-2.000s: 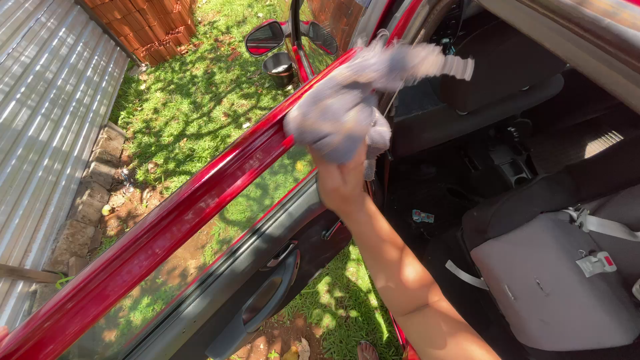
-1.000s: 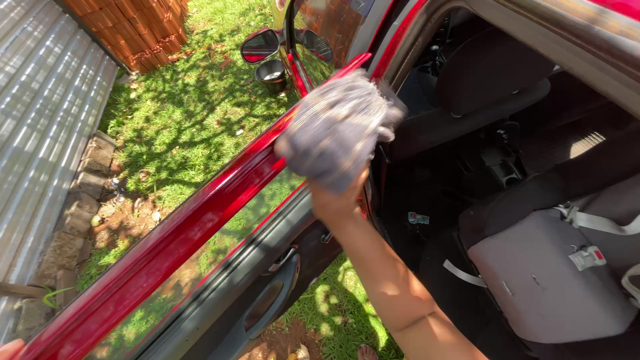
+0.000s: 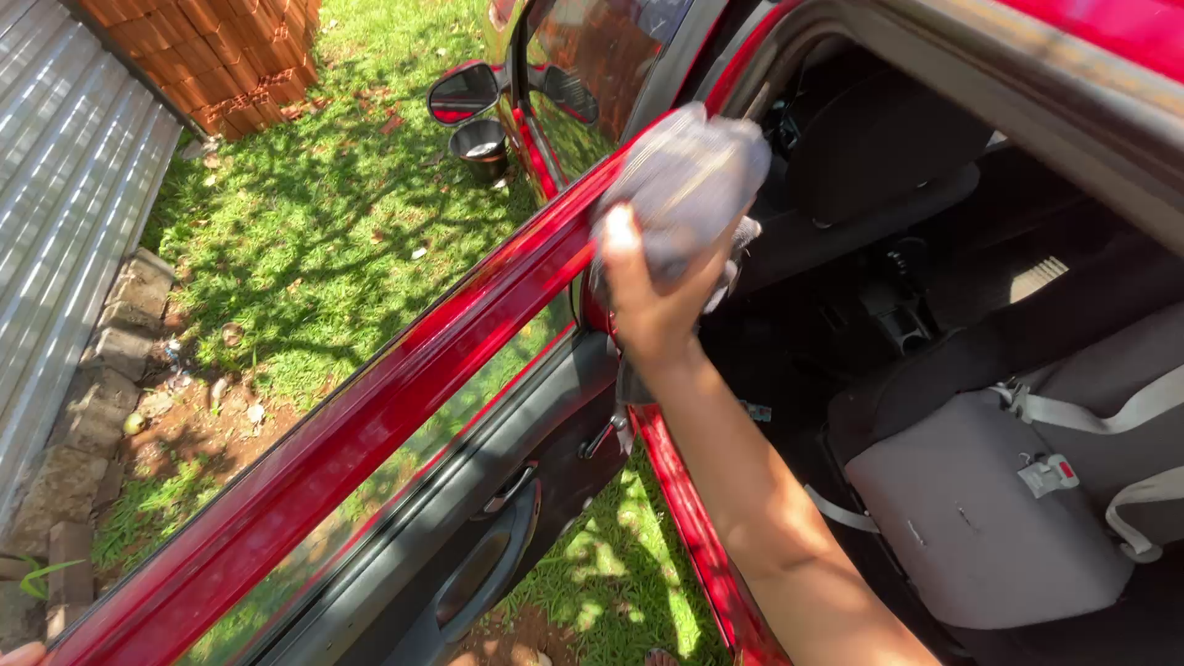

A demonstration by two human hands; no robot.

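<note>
My right hand (image 3: 661, 287) grips a bunched grey cloth (image 3: 689, 180), blurred by motion, at the upper end of the red window frame (image 3: 398, 398) of an open car door. The thumb lies on the near side of the cloth; the other fingers are mostly hidden. At the bottom left corner, only the fingertips of my left hand (image 3: 26, 653) show, by the lower end of the same frame, and their hold cannot be made out. Below the frame are the door glass and the dark inner door panel (image 3: 555, 481) with its pull handle.
Right of the door, the car's cabin holds a grey child seat (image 3: 990, 509) with pale straps. A side mirror (image 3: 464, 92) and a black bucket (image 3: 479, 148) are beyond the door. A corrugated metal wall (image 3: 74, 185), stacked bricks (image 3: 231, 55) and edging stones (image 3: 65, 481) stand at left.
The cloth was flung out toward the cabin two seconds ago and is now bunched at the frame's upper end. My left fingertips remain at the lower left edge.
</note>
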